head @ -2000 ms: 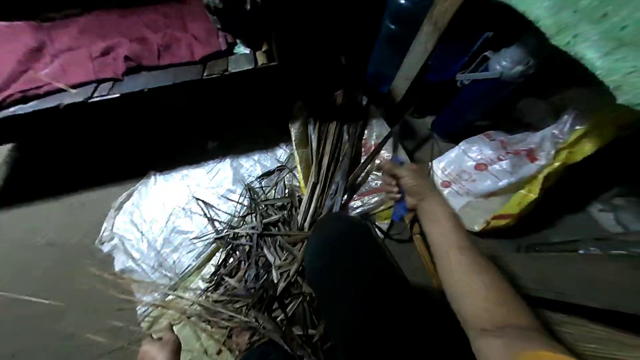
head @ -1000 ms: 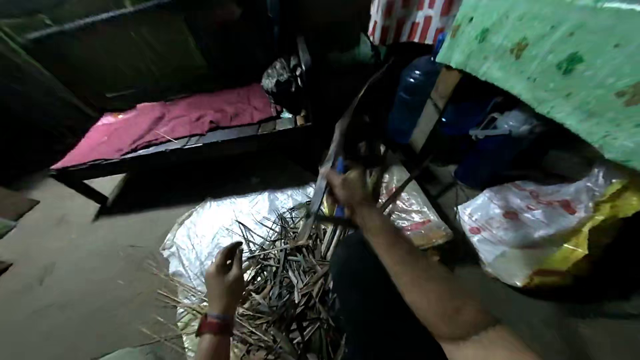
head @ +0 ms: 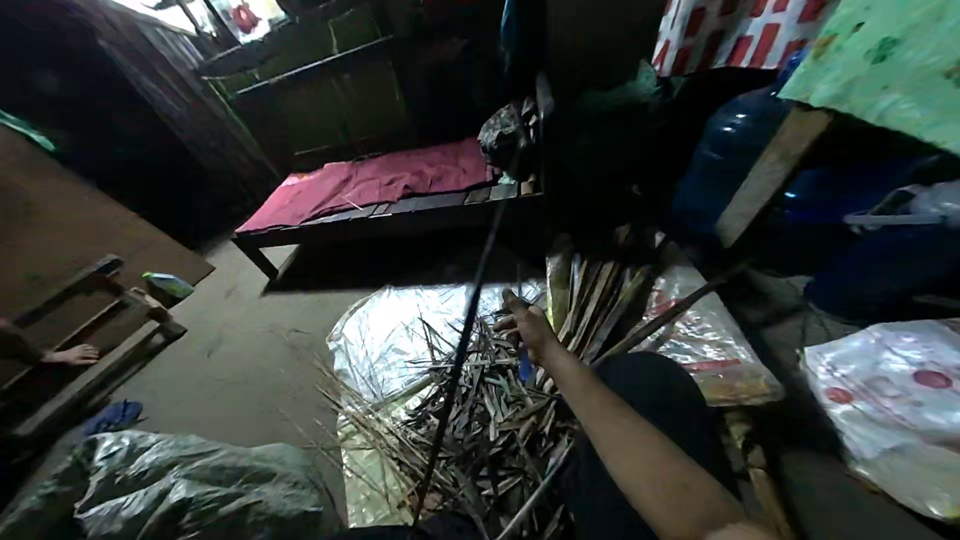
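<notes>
My right hand (head: 529, 330) is over the pile, its index finger partly extended, with a blue-handled tool (head: 526, 366) held in the palm; the blade is hard to make out. A long thin dark strip (head: 469, 315) slants up from the bottom edge, left of that hand; its lower end is out of sight. My left hand is outside the view. Below the right hand lies a heap of dry leaf-like strips and shavings (head: 487, 427) on a silvery plastic sheet (head: 375, 330). Longer dry stalks (head: 600, 300) lean together beyond my knee.
A low wooden bench (head: 405, 210) bears a red cloth (head: 390, 180). White printed sacks (head: 885, 405) lie at right, near a blue water jug (head: 727, 150) and a wooden post (head: 776, 176). A crumpled sack (head: 202, 480) is at lower left. Another person's hand (head: 71, 355) rests on a wooden frame.
The view has swung to the left. My left hand, above the pile's left side a second ago, is out of view. The long strip now stands across the middle, apart from my right hand.
</notes>
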